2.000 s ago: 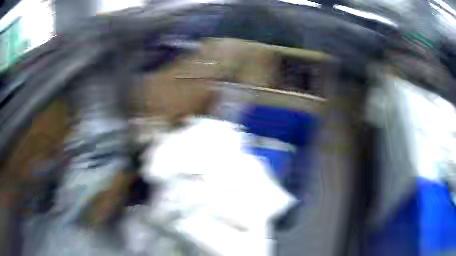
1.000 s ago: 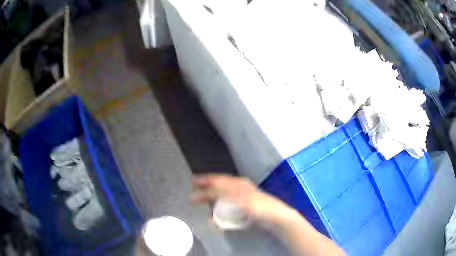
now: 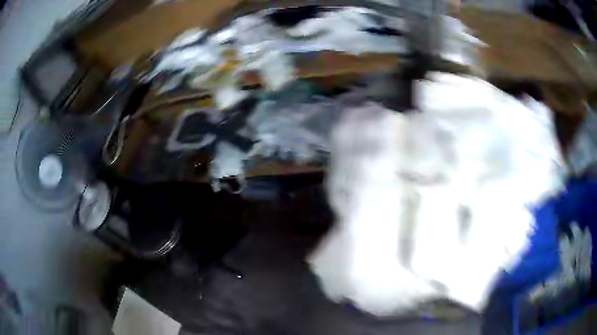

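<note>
Neither of my hands is in view. Nearest in front, right of centre, is a large heap of bright white limp fabric [image 3: 438, 196]. It is overexposed and blurred, so its folds and what lies under it cannot be told. A blue crate [image 3: 550, 242] stands at the right, partly behind the fabric, with pale pieces [image 3: 573, 255] in it. No flask or cup can be made out.
A brown bench [image 3: 311, 65] runs across the back with white and grey scraps [image 3: 281, 127] on and below it. A round fan-like object [image 3: 51, 171] is at left. A pale flat piece [image 3: 147, 317] lies bottom left. The dark floor [image 3: 262, 281] shows below.
The view has swung away from the white table and upturned blue crate. My right hand with the small pale cup, and the round white-topped object at the bottom, have left the picture.
</note>
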